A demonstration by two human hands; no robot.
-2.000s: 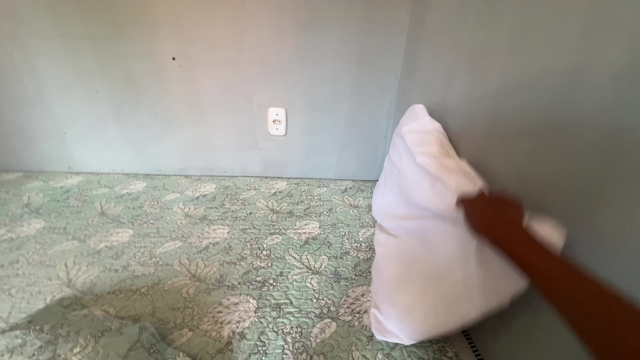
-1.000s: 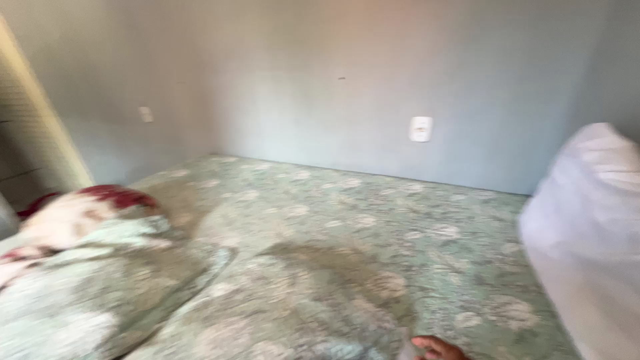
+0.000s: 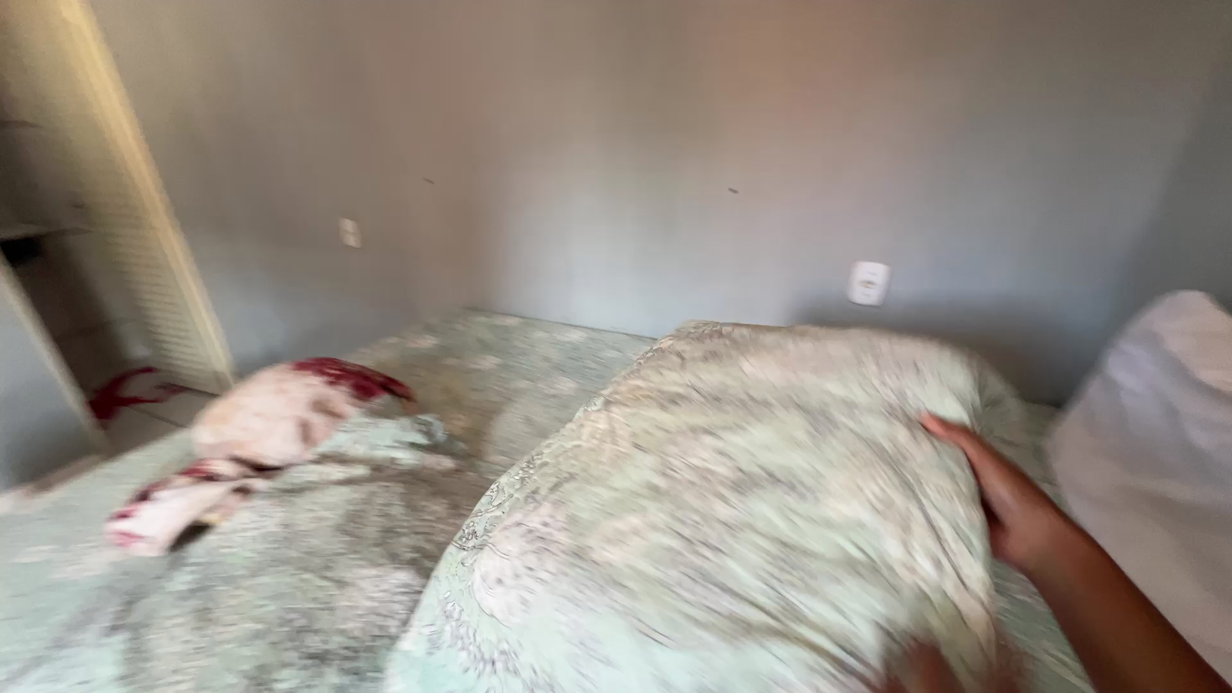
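Observation:
A pillow in a green floral case [image 3: 712,500] is raised above the bed, tilted and blurred by motion. My right hand [image 3: 996,491] grips its right edge, with the thumb on the near face and the other fingers hidden behind. Low at the frame's bottom, a strongly blurred hand, apparently my left hand [image 3: 924,666], is against the pillow's lower right part; its fingers cannot be made out. A white pillow [image 3: 1150,462] leans upright at the right wall. Another green floral pillow or cloth [image 3: 318,568] lies at the left.
A red and cream patterned bundle of cloth [image 3: 279,414] rests on the green floral bedspread [image 3: 539,351]. Behind the bed is a grey wall with a white socket [image 3: 868,283] and a smaller wall plate [image 3: 349,232]. A louvred door [image 3: 154,231] stands at the far left, near red cloth on the floor.
The green floral pillow has been lifted off the bed and is now in my right hand. Two seconds ago a hand was on the white pillow, which now stands untouched. The view has swung left.

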